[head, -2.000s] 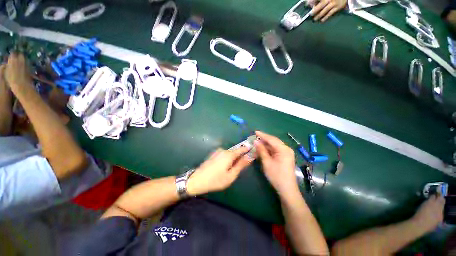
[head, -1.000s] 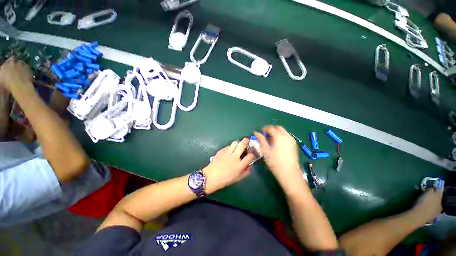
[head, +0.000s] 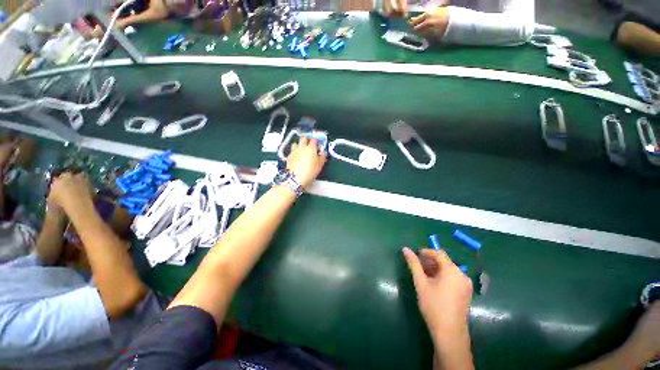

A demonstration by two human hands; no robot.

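My left hand [head: 307, 160] is stretched out over the belt beyond the white line, its fingers on a looped white fitted housing [head: 317, 135] with blue at its block end. The hand hides part of it. My right hand [head: 443, 287] is over the green bench at the right, thumb and index finger apart, with nothing visible in it. Blue batteries [head: 467, 240] lie just beyond its fingers, some partly hidden by it. A small grey circuit board [head: 484, 280] lies right of the hand.
A heap of white housings [head: 176, 217] and blue batteries [head: 146, 181] lie at the left, by a neighbour's hands [head: 70, 189]. Looped housings [head: 356, 155] are spread along the belt. A worker's hands [head: 432, 23] show opposite; another forearm [head: 628, 348] is at lower right.
The view has shifted, showing more of the far side. My hands have parted: the left has reached out to the belt with the housing, the right has moved to the batteries.
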